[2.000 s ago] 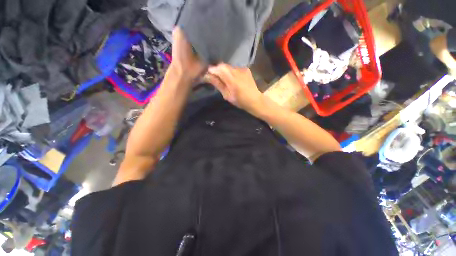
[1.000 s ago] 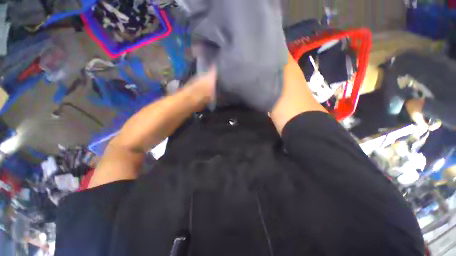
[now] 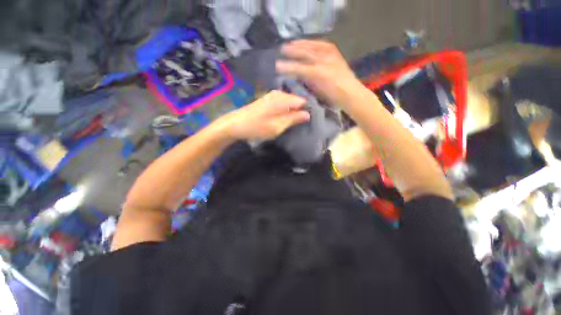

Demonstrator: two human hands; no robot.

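Note:
A grey cloth garment (image 3: 304, 138) hangs bunched in front of my body, below and between my hands. My left hand (image 3: 269, 115) is on its upper left part, with thumb and fingers pinched together on the cloth. My right hand (image 3: 317, 66) is a little higher and further right, over the cloth, with its fingers bent and partly spread. Both hands are bare and blurred. Whether the right fingers grip the cloth cannot be told.
A pink-rimmed blue bin (image 3: 229, 86) full of scraps stands ahead to the left. A red basket (image 3: 460, 92) with white and dark pieces stands at the right. Dark grey cloth (image 3: 92, 37) is heaped at the upper left, and pale pieces (image 3: 27, 92) lie below it.
The garment was held up large before my body and is now lower and bunched. My right hand, hidden behind it a second ago, shows above it. The view has shifted.

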